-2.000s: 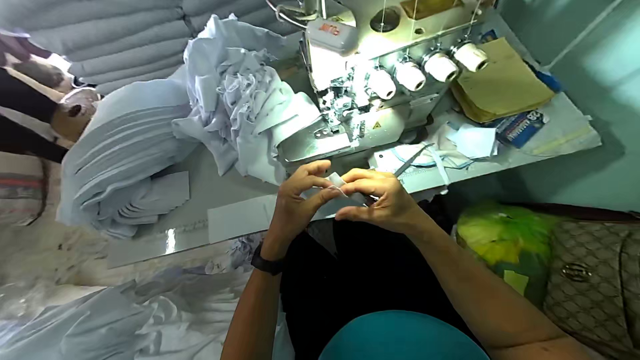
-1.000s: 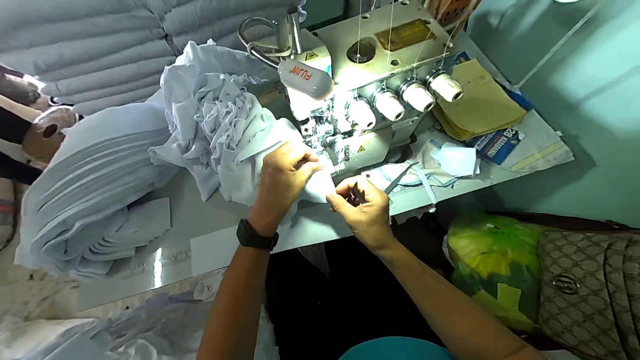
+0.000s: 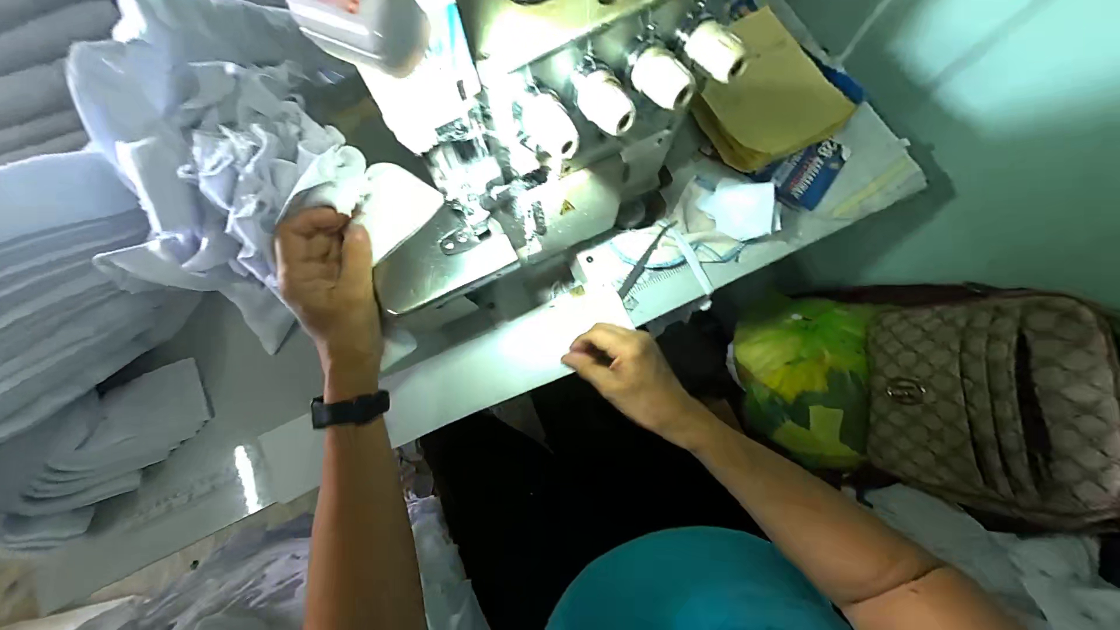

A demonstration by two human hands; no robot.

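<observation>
My left hand (image 3: 328,276), with a black band on its wrist, has its fingers curled on a piece of white fabric (image 3: 394,206) at the left of the sewing machine's needle area. Behind it lies a crumpled heap of white fabric (image 3: 236,175). My right hand (image 3: 617,363) is over the table's front edge, thumb and fingertips together; whether anything thin is between them cannot be told. The overlock sewing machine (image 3: 560,210) stands lit beyond both hands. A pair of metal tweezers (image 3: 643,261) lies on the table behind my right hand.
Stacked white cut pieces (image 3: 140,420) lie at the left. Brown paper pieces (image 3: 779,96), a blue box (image 3: 812,175) and fabric scraps (image 3: 739,210) are at the table's right end. A patterned bag (image 3: 989,394) and a green-yellow plastic bag (image 3: 801,376) sit below right.
My hands, close together earlier, are now apart. My left hand has moved with fabric to the crumpled heap, while my right hand is at the table's front edge. The view has moved closer.
</observation>
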